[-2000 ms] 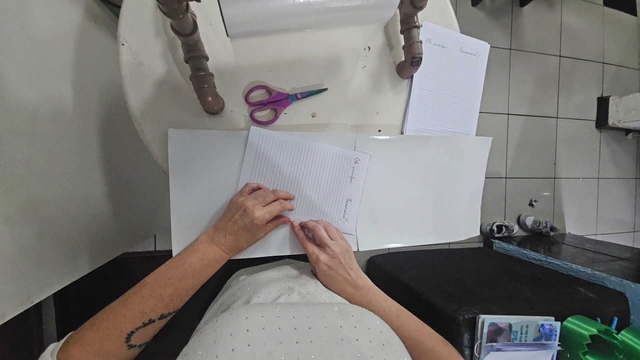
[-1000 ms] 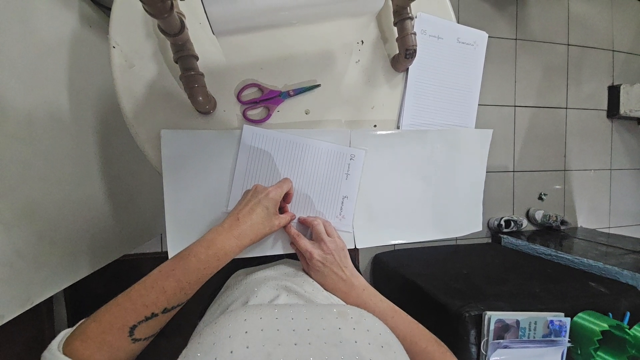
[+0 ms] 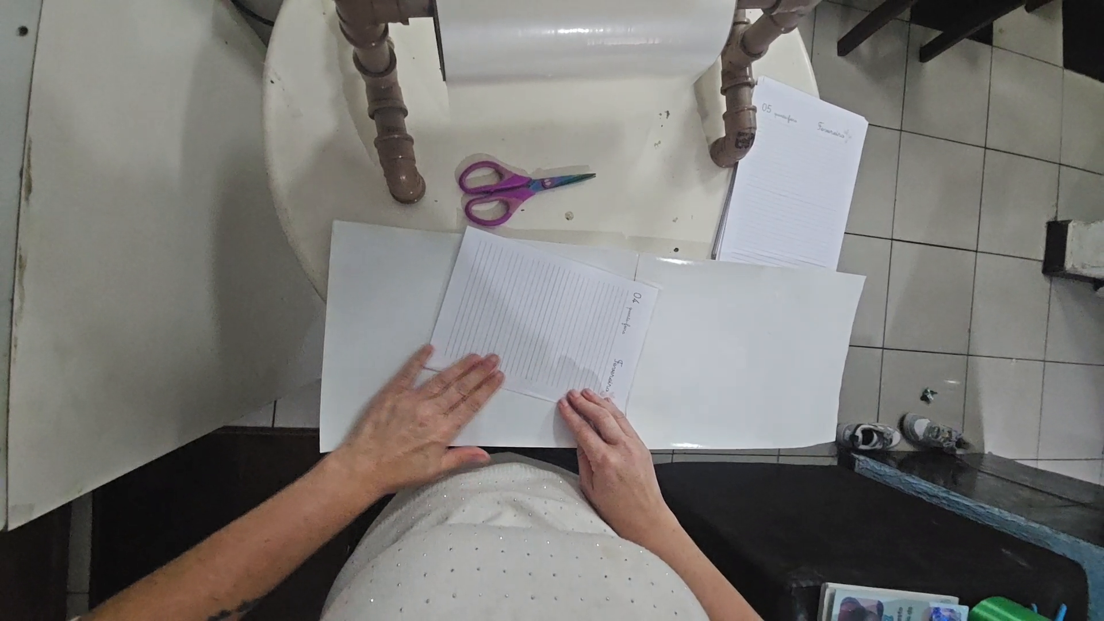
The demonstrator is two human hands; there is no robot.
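A lined sheet of paper [image 3: 535,310] with handwriting along its right side lies tilted on a wide white glossy sheet [image 3: 750,354]. My left hand [image 3: 423,423] rests flat, palm down, its fingertips over the lined sheet's lower left corner and its fingers spread. With its fingers close together, my right hand [image 3: 608,448] touches the lower right corner of the same sheet. Purple-handled scissors [image 3: 509,190] lie closed on the round white table, above the sheets. Farther right sits a stack of lined paper [image 3: 789,181], partly under the glossy sheet.
Brown pipe legs [image 3: 392,129] hold up a roll of white film [image 3: 586,39] at the table's back. A large white panel [image 3: 129,259] stands at the left. At the lower right are a black padded seat [image 3: 845,517], cards and a green roll [image 3: 1000,609]; shoes [image 3: 871,436] lie beyond.
My left hand has moved from the lined sheet's lower middle, beside my right hand, to its lower left corner, and its fingers have spread. The right hand stays near the lower right corner.
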